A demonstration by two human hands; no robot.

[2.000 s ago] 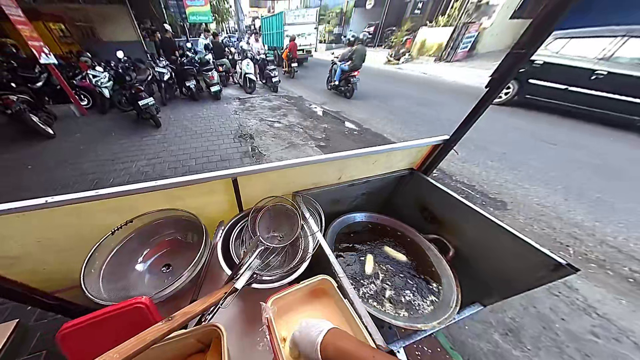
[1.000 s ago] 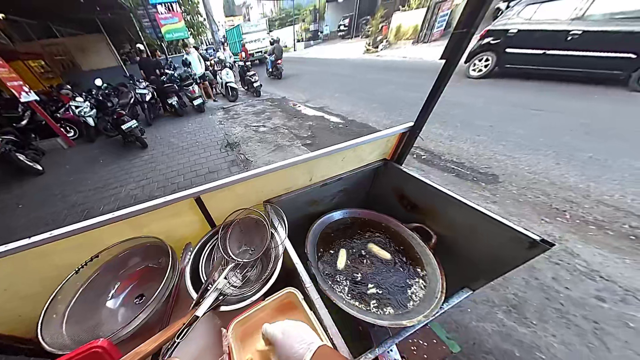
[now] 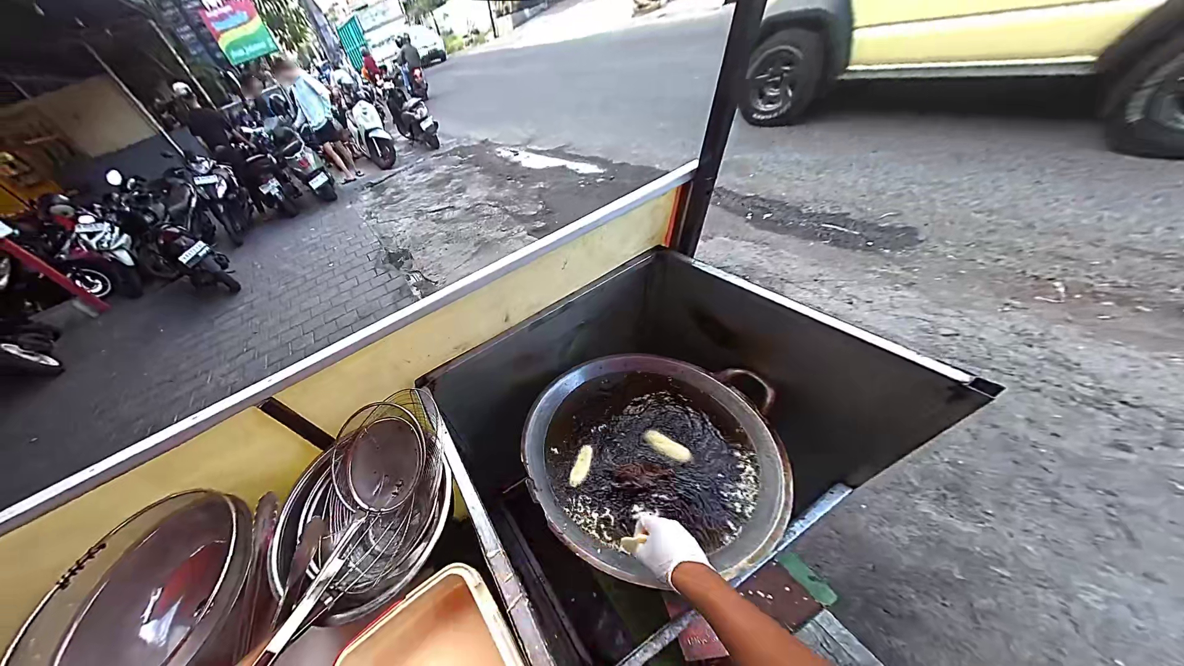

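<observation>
My right hand (image 3: 668, 549), in a white glove, is over the near rim of a wide metal wok (image 3: 782, 504) of dark bubbling oil. Its fingers pinch a pale battered piece (image 3: 633, 544). Two pale yellow fritters (image 3: 667, 446) (image 3: 581, 465) float apart in the oil, with small crumbs around them. My left hand is out of view. To the left of the wok is a rectangular tub (image 3: 453, 615) with a light inside, cut off by the bottom edge.
Wire skimmers (image 3: 377, 462) rest on a metal bowl (image 3: 282, 546) at the left, beside a clear domed lid (image 3: 139, 592). A metal partition (image 3: 481, 518) and dark side walls (image 3: 823, 370) surround the wok. Motorbikes (image 3: 194, 250), people and a yellow vehicle (image 3: 962, 42) are beyond.
My right hand has moved right from the tub to the wok, now with a pale piece in its fingers. A yellow vehicle now shows where a black car was. The view has shifted.
</observation>
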